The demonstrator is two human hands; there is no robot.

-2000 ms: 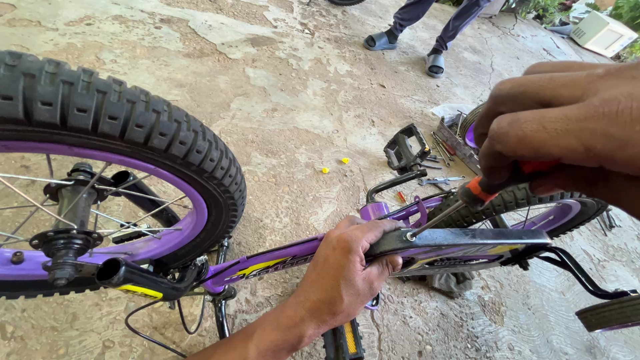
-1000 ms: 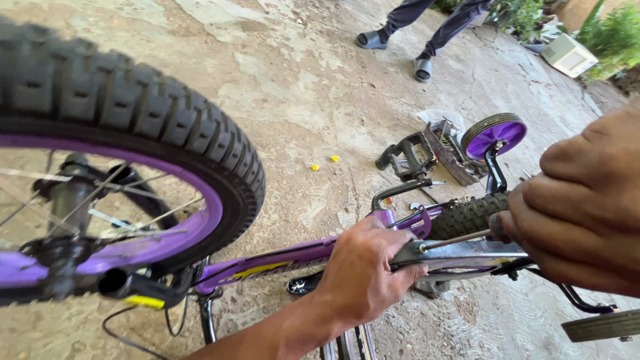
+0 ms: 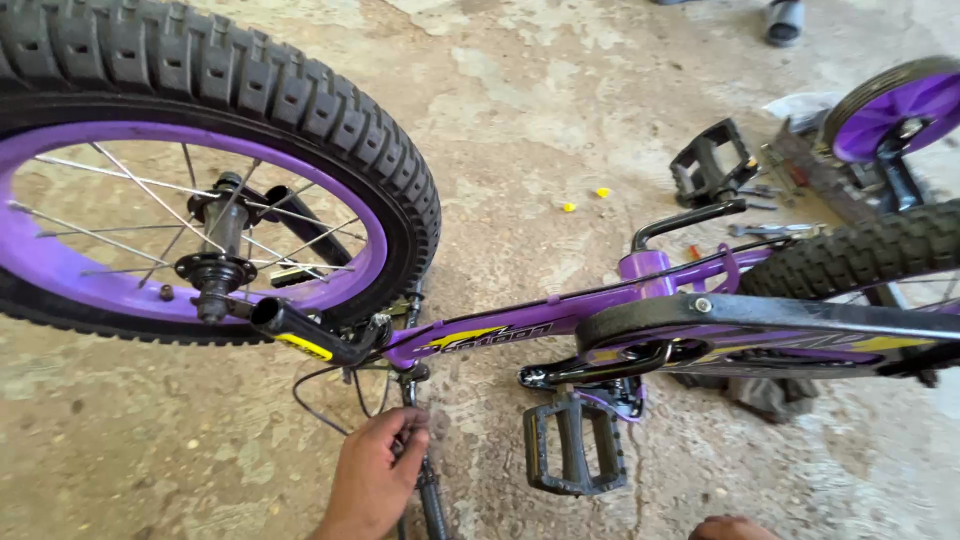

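Note:
A purple child's bicycle lies upside down across the view, its frame (image 3: pixel 517 319) running from the large front wheel (image 3: pixel 360 135) at left to the rear tire (image 3: pixel 862 247) at right. My left hand (image 3: pixel 379 469) is over the black handlebar (image 3: pixel 431 495), fingers curled together; whether anything is between them cannot be told. Only the top of my right hand (image 3: pixel 731 528) shows at the bottom edge, so its hold is hidden. A screw head (image 3: pixel 702 304) sits in the black chain guard (image 3: pixel 795 319). One pedal (image 3: pixel 575 444) is below the guard, another (image 3: pixel 716 163) above the frame.
A training wheel (image 3: pixel 900 109) with a purple hub stands at upper right, beside a tray (image 3: pixel 825 180) of parts. Wrenches (image 3: pixel 776 229) and two yellow caps (image 3: pixel 602 193) lie on the concrete. A dark cloth (image 3: pixel 772 397) is under the guard. A person's shoe (image 3: pixel 784 22) shows at the top.
My left hand has let go of the chain guard and moved left to the handlebar. My right hand, earlier with a screwdriver at the guard's screw, has dropped to the bottom edge. The view has shifted.

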